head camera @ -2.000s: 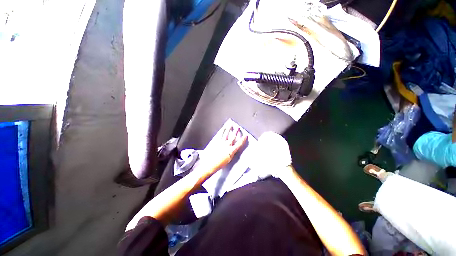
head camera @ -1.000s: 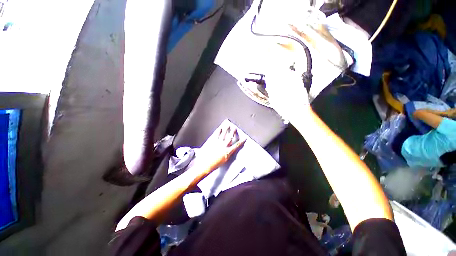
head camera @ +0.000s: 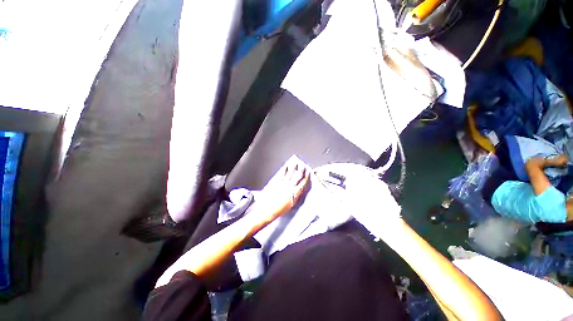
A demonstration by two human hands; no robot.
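A pale lavender-grey garment (head camera: 286,231) lies at the near end of the dark grey padded ironing board (head camera: 295,128). My bare left hand (head camera: 290,185) lies flat on the garment, fingers pointing away from me. My right hand (head camera: 367,191), in a white glove washed out by glare, is closed around the steam iron (head camera: 334,178) on the garment, just right of my left hand. The glove hides most of the iron; a small dark part shows. Its cord runs up from the glove across the white rest cloth (head camera: 342,63).
A narrow padded arm (head camera: 198,119) stands left of the board. A yellow fitting (head camera: 427,9) and hose are at the far end. At right, a person's arm in a turquoise sleeve (head camera: 528,202) reaches among blue garments (head camera: 506,94). White cloth (head camera: 509,276) shows at lower right.
My right hand has left the garment, taken the iron from the rest cloth and brought it down onto the garment. The cord now stretches across the cloth. My left hand has stayed on the garment.
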